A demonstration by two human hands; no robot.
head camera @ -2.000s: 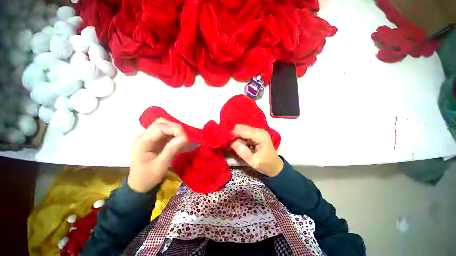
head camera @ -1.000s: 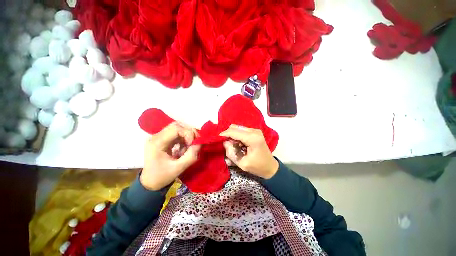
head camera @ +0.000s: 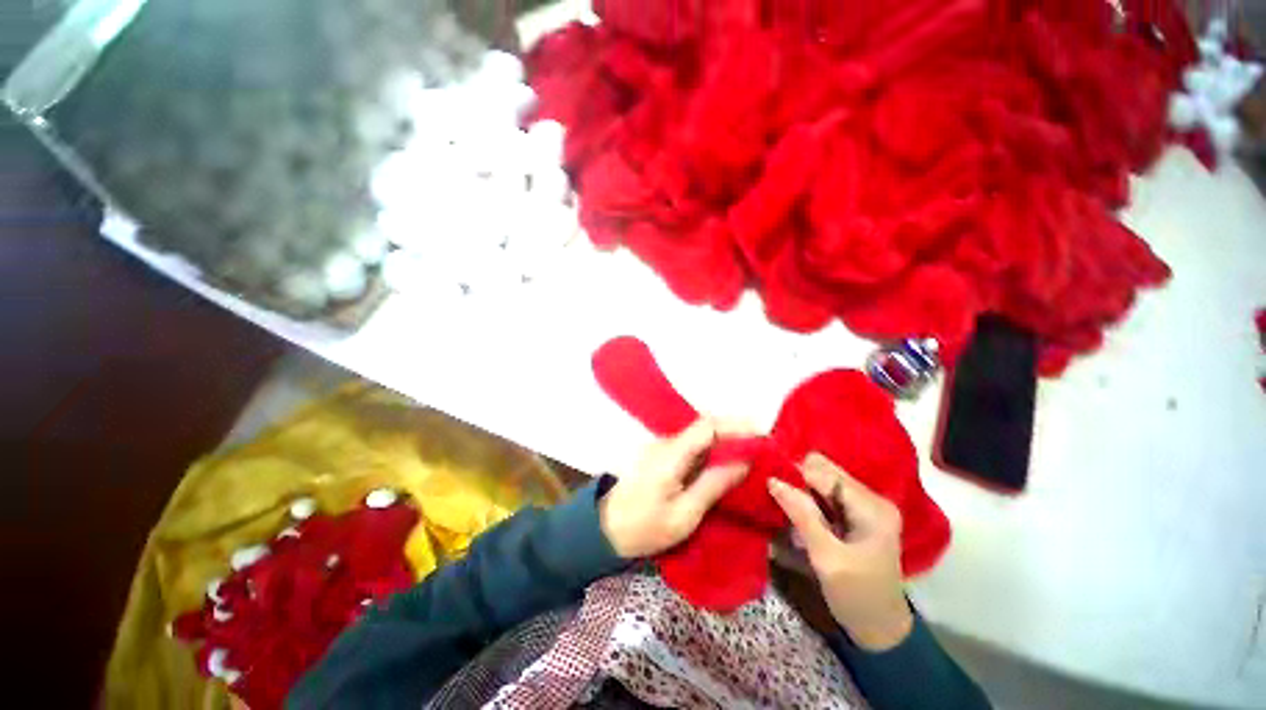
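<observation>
A bright red plush piece with rounded lobes [head camera: 861, 437] is held above the lap at the table's edge. My left hand [head camera: 669, 488] pinches its middle from the left, with one narrow lobe sticking out up and left. My right hand [head camera: 844, 534] pinches the same middle part just to the right, fingertips close to the left ones. A wide lobe lies beyond the right hand and another hangs below both hands. No needle or thread can be made out; the fingertips hide the pinched spot.
A large heap of red plush pieces [head camera: 889, 167] lies at the far side. White pompoms [head camera: 479, 194] are at the left. A phone [head camera: 989, 402] and a small silvery-purple gadget [head camera: 904, 366] lie right of the work. A yellow sack [head camera: 208, 486] with red and white pieces is below left.
The view has turned and swung left, so table things sit further right and more of the yellow sack shows. Both hands still hold the red piece, their fingertips a little closer together.
</observation>
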